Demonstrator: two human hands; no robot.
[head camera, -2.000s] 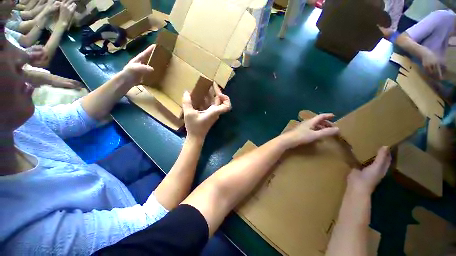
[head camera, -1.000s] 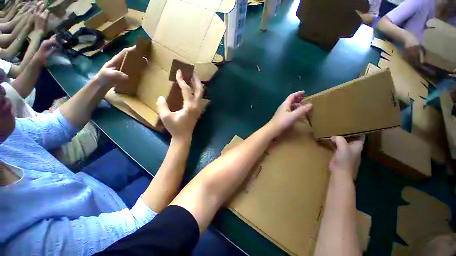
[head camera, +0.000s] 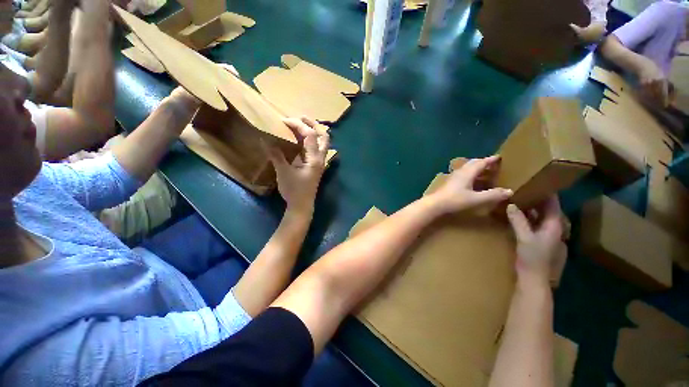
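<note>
A closed brown cardboard box (head camera: 545, 147) is held up and tilted above the far end of a stack of flat box blanks (head camera: 446, 291). My left hand (head camera: 476, 187) grips its left end with thumb and fingers. My right hand (head camera: 540, 238) holds it from below, near its lower edge; some of the right fingers are hidden behind the box. The stack lies under my forearms, with notched edges showing at its left side.
A finished box (head camera: 625, 242) and loose blanks (head camera: 653, 340) lie at the right. At the left a person in light blue folds a part-folded box (head camera: 234, 143). A flat blank (head camera: 306, 89) lies beyond it. White-sleeved posts (head camera: 384, 38) stand at the back. Other people sit around.
The box in my hands has turned from its broad face to show its end and edges. The neighbour's box lid has swung down over its tray.
</note>
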